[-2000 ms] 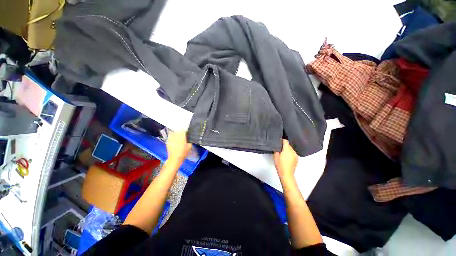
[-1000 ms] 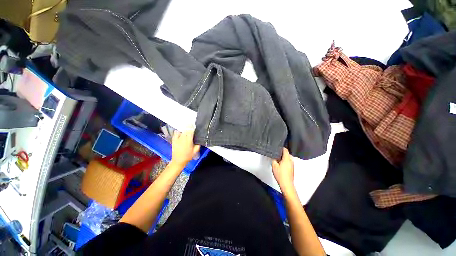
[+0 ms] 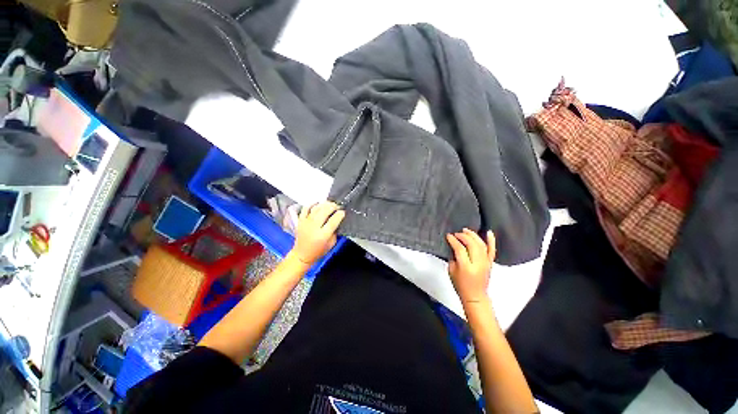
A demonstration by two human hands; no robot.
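Dark grey trousers [image 3: 413, 214] with pale stitching lie on the white table, waistband towards me, a square patch pocket above it and the legs folded away behind. My left hand [image 3: 317, 233] is at the left corner of the waistband, with its fingers on the cloth and the corner between them. My right hand [image 3: 471, 263] lies at the right end of the waistband, palm down, fingers apart, fingertips on the cloth edge.
Red-brown checked cloth [image 3: 603, 162] and black garments [image 3: 558, 323] lie at right, beside a grey garment [image 3: 704, 242]. A blue crate [image 3: 255, 220] is below the table edge. A machine table [image 3: 97, 182] stands at left. A tan bag [image 3: 91, 23] is at upper left.
My fingers have moved from pinching the waistband's lower edge up onto the cloth, and the right fingers have spread. The pocket lies flatter. The whole view has shifted slightly.
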